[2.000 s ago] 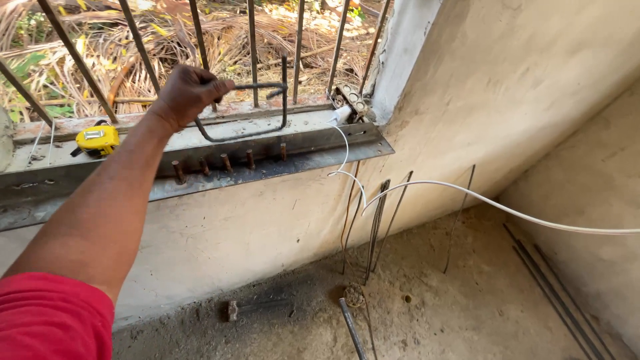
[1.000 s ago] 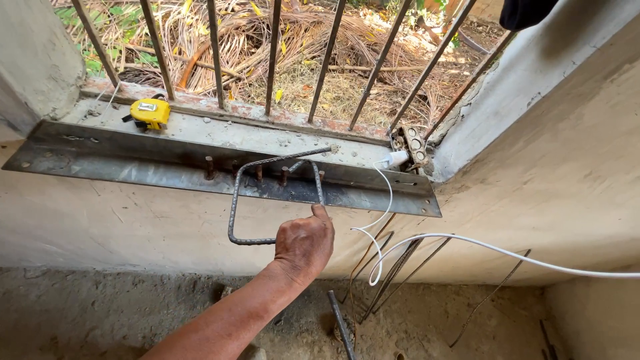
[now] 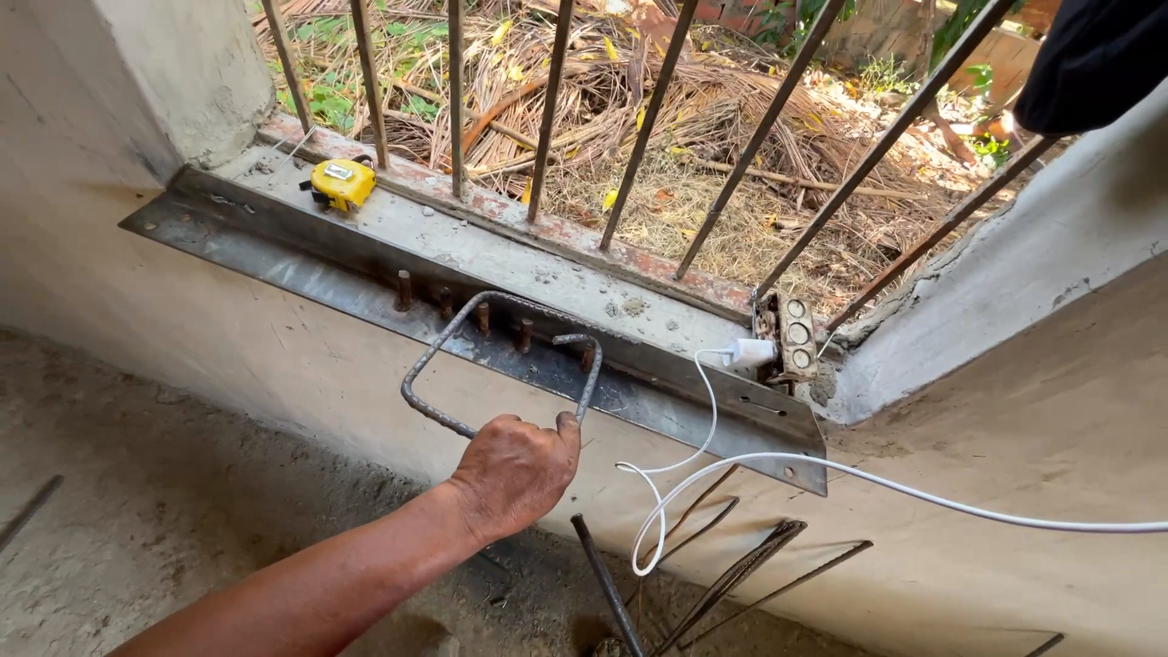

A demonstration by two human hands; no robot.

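Note:
My left hand (image 3: 518, 474) is closed around the lower right part of a bent steel rebar stirrup (image 3: 422, 372). The stirrup is a rough rectangle with a hooked end, and its upper part overlaps the steel angle bar (image 3: 274, 265) on the window ledge. Several short rusty steel pins (image 3: 404, 290) stand up from the angle bar, some of them behind or inside the stirrup's outline. A yellow tape measure (image 3: 343, 185) lies on the concrete ledge at the left. My right hand is out of view.
Window bars (image 3: 548, 119) rise behind the ledge. A white plug (image 3: 750, 353) sits in a socket block (image 3: 792, 333), its white cable (image 3: 876, 473) looping rightward. Steel rods (image 3: 739, 570) lean by the wall below; another rod (image 3: 606, 584) stands nearer. A dark object (image 3: 1090, 68) hangs at top right.
My left hand held the stirrup above the ledge near the window bars two seconds ago; it has since come down to the front of the angle bar. The view has shifted.

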